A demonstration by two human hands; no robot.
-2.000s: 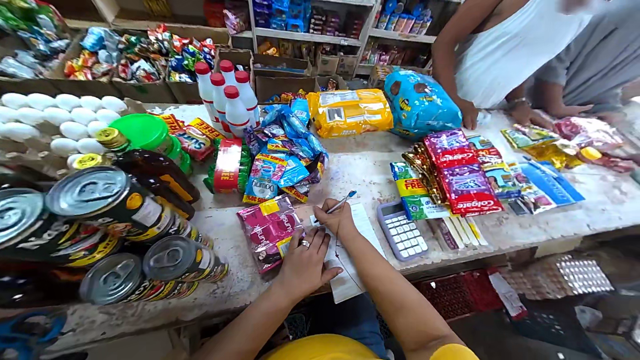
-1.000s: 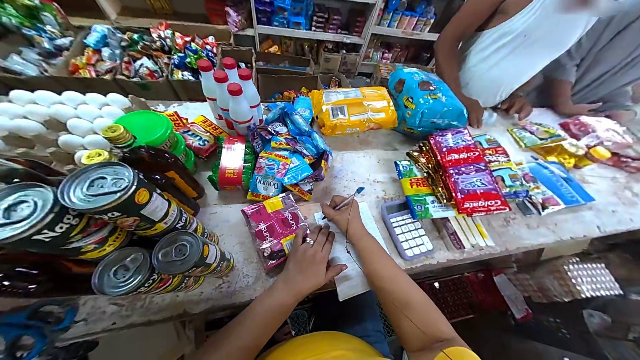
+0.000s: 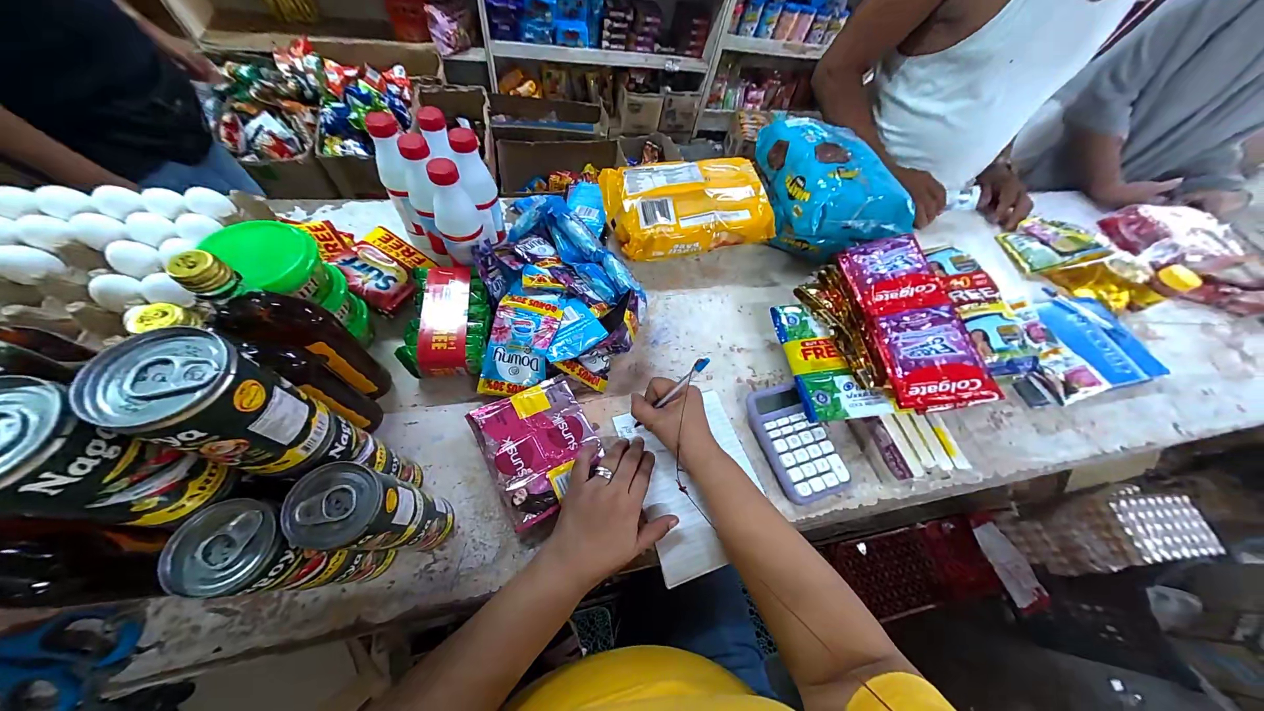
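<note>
My right hand [image 3: 675, 420] is closed on a pen [image 3: 683, 382] with a blue end, held over the upper part of a lined paper sheet [image 3: 696, 533]. My left hand [image 3: 607, 499] lies flat with fingers spread, a ring on one finger, across the sheet's left edge and the edge of a pink pack of Sunsilk sachets [image 3: 528, 444]. The pen's tip is hidden by my right hand. Just right of the paper lies a purple-grey calculator [image 3: 798, 444] with white keys. Above the pink pack are a heap of blue Downy sachets [image 3: 523, 341] and a green pack with a red label [image 3: 444, 321].
Cans [image 3: 153, 380], dark bottles, eggs [image 3: 99, 232] and a green-lidded tub [image 3: 262, 254] crowd the left. White bottles [image 3: 459, 212], a yellow pack [image 3: 686, 207] and a blue bag [image 3: 834, 188] stand behind. Colgate packs [image 3: 933, 355] lie right. People stand across the counter [image 3: 691, 296].
A person in dark clothing has come into view at the upper left. My right hand stays on the pen, and my left hand remains resting by the paper and pink pack.
</note>
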